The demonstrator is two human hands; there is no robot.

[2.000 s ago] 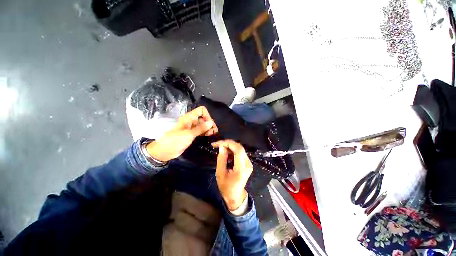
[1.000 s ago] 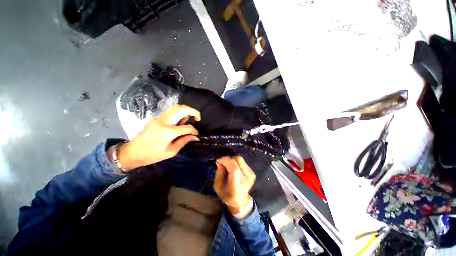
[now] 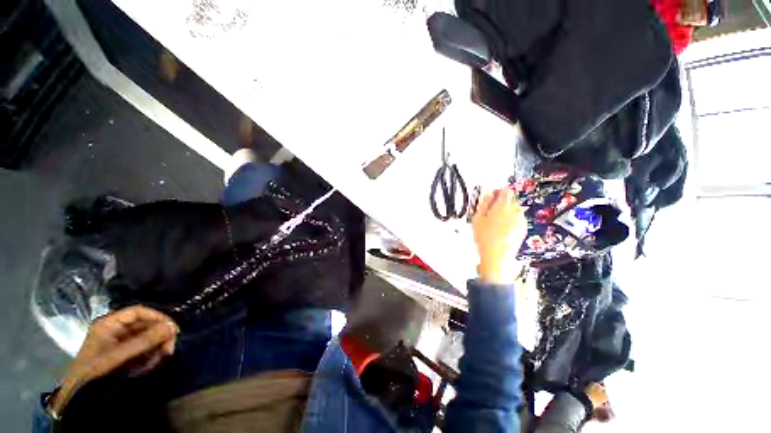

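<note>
My left hand (image 3: 123, 342) pinches the end of the black garment's beaded trim (image 3: 228, 283) at the lower left. The black garment (image 3: 177, 241) lies over my lap, its trim running in a dotted double line that loops at the right. A whitish strand (image 3: 306, 213) runs from the trim to the table edge. My right hand (image 3: 499, 232) is over the table, fingertips beside small reddish snips (image 3: 476, 200) and the floral pouch (image 3: 549, 211); whether it grips anything is hidden. Black-handled scissors (image 3: 448, 190) lie left of it.
A brown-and-metal flat tool (image 3: 408, 135) lies on the white table (image 3: 338, 101). Black garments (image 3: 583, 76) are heaped at the table's far side, with a glittering black pile (image 3: 566, 313) below the pouch. A clear plastic bag (image 3: 68, 292) is beside my lap. Another person's hand (image 3: 598, 402) shows lower right.
My view has swung right. My right hand has left the lap and reached over the table to the snips and pouch. My left hand stays at the trim, now at its end.
</note>
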